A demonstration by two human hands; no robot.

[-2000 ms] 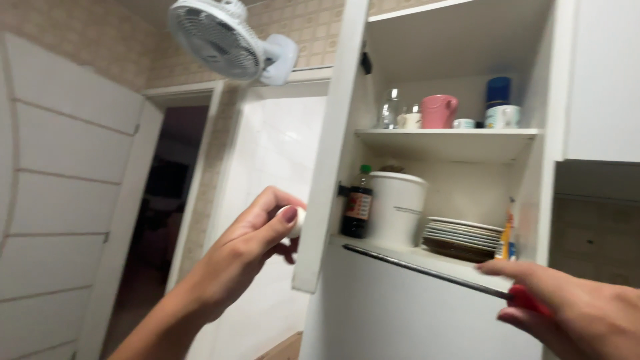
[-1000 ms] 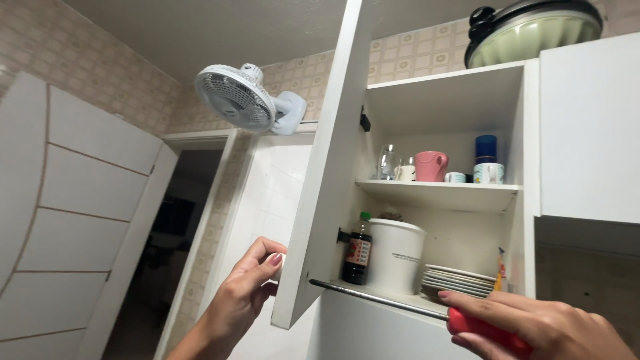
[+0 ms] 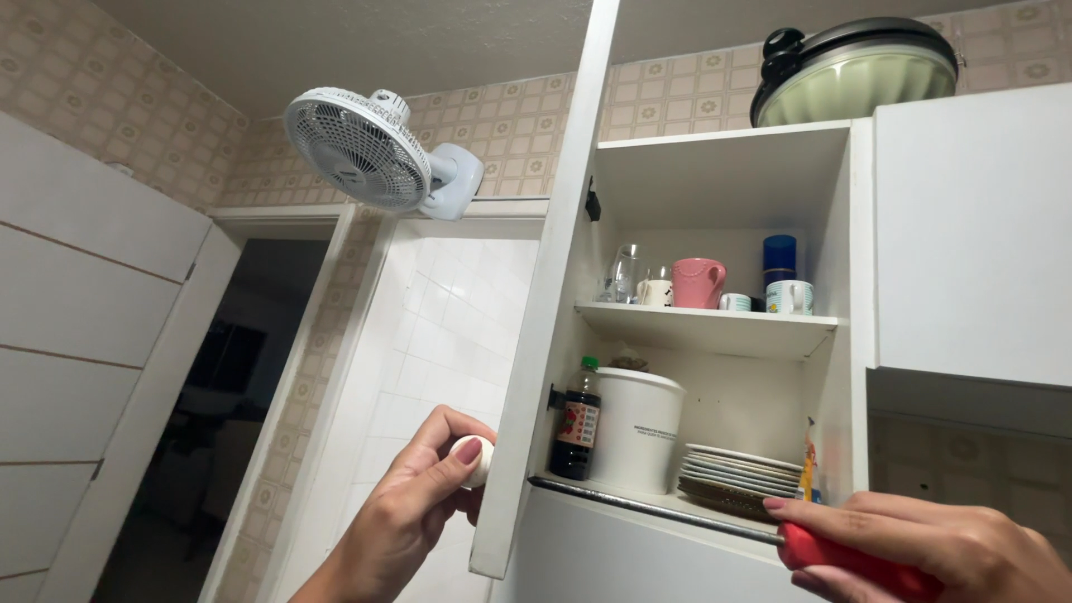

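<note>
My left hand [image 3: 431, 494] grips a round white knob [image 3: 476, 461] on the outer face of the open white cabinet door [image 3: 536, 335], near its lower end. In my right hand [image 3: 913, 544] is the red handle [image 3: 846, 561] of a screwdriver, held palm-side with the index finger stretched along it. The long metal shaft [image 3: 653, 507] points left across the front of the cabinet's bottom shelf, and its tip is at the door's inner face, at about the knob's height. Whether the tip sits in a screw cannot be told.
On the bottom shelf stand a dark sauce bottle [image 3: 576, 423], a white bucket [image 3: 638, 427] and stacked plates [image 3: 737, 473]. The shelf above [image 3: 712, 322] holds glasses and mugs, one a pink mug [image 3: 698, 282]. A wall fan [image 3: 360, 151] hangs left; a green pan [image 3: 863, 79] rests on the cabinet.
The screwdriver's tip has moved from in front of the bottom shelf to the door's inner face. My left hand stays at the knob. The view has tilted upward.
</note>
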